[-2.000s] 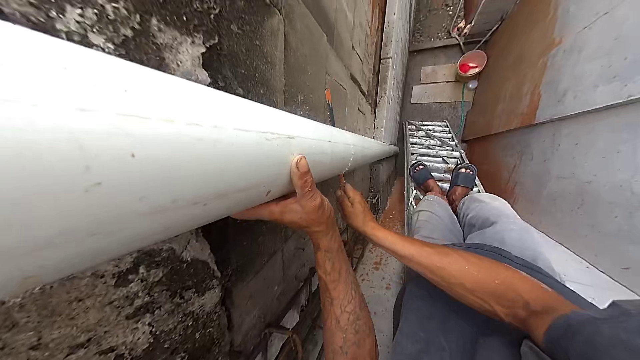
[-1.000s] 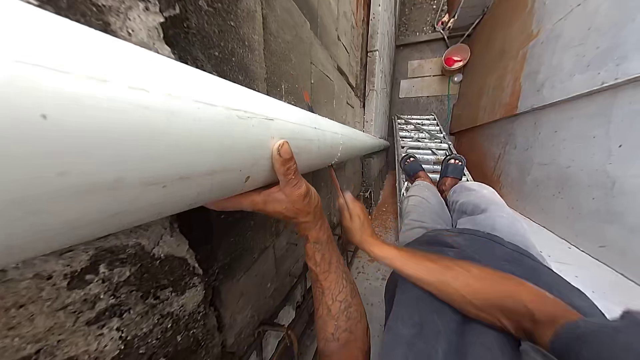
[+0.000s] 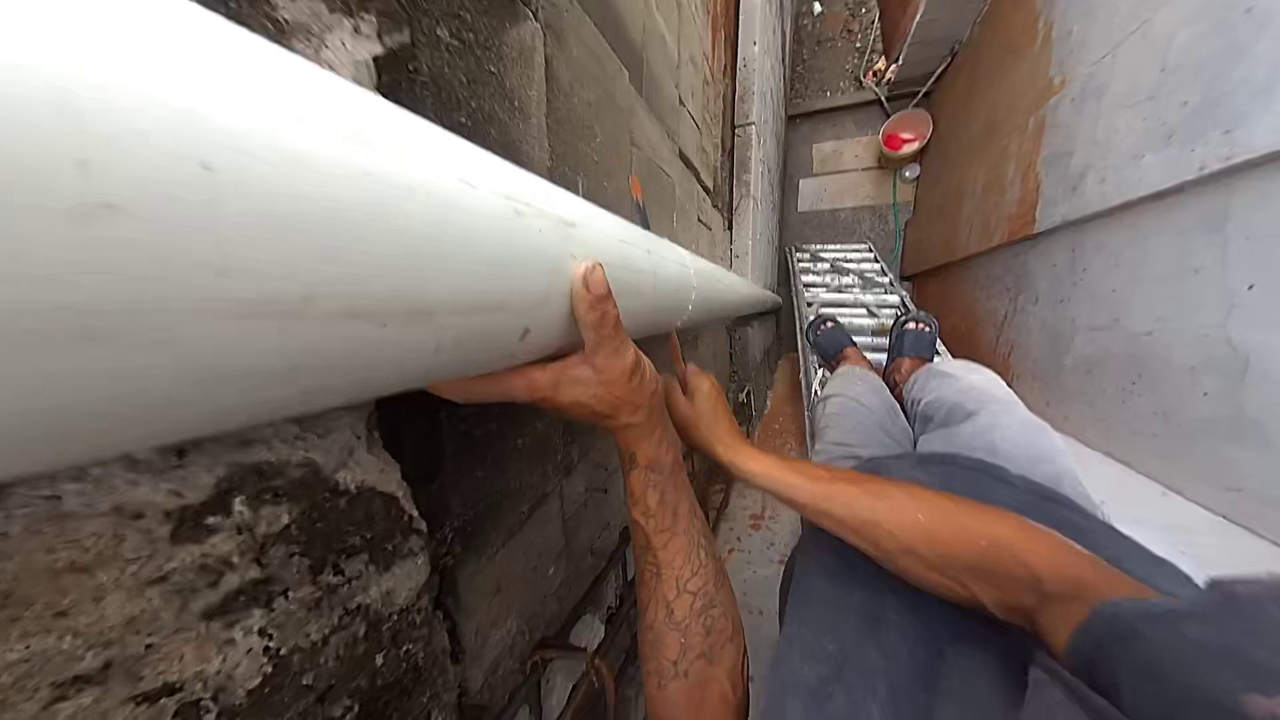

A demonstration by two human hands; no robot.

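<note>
A large white plastic pipe (image 3: 400, 260) runs beside the wall, narrowing away from the camera toward the ground. My left hand (image 3: 605, 375) clasps its side, thumb on the near face and fingers under it. Just beyond, my right hand (image 3: 705, 410) grips a thin tool, perhaps a saw (image 3: 677, 352), that passes behind the pipe. A dark piece with an orange tip (image 3: 636, 190) sticks out on the pipe's far side, seemingly the same tool's end; its middle is hidden. A pale, broken line crosses the pipe close to the tool.
My sandalled feet stand on a metal ladder (image 3: 850, 270) to the right of the pipe. Rough block wall (image 3: 590, 110) lies behind the pipe, and a metal-like panel (image 3: 1150, 250) at the right. Down below, a bucket (image 3: 905, 133) with something red inside hangs from ropes.
My right hand stays beside the pipe with the tool in it. The orange tip shows far out two seconds ago, barely one second ago, and far out again now. My left hand keeps its hold.
</note>
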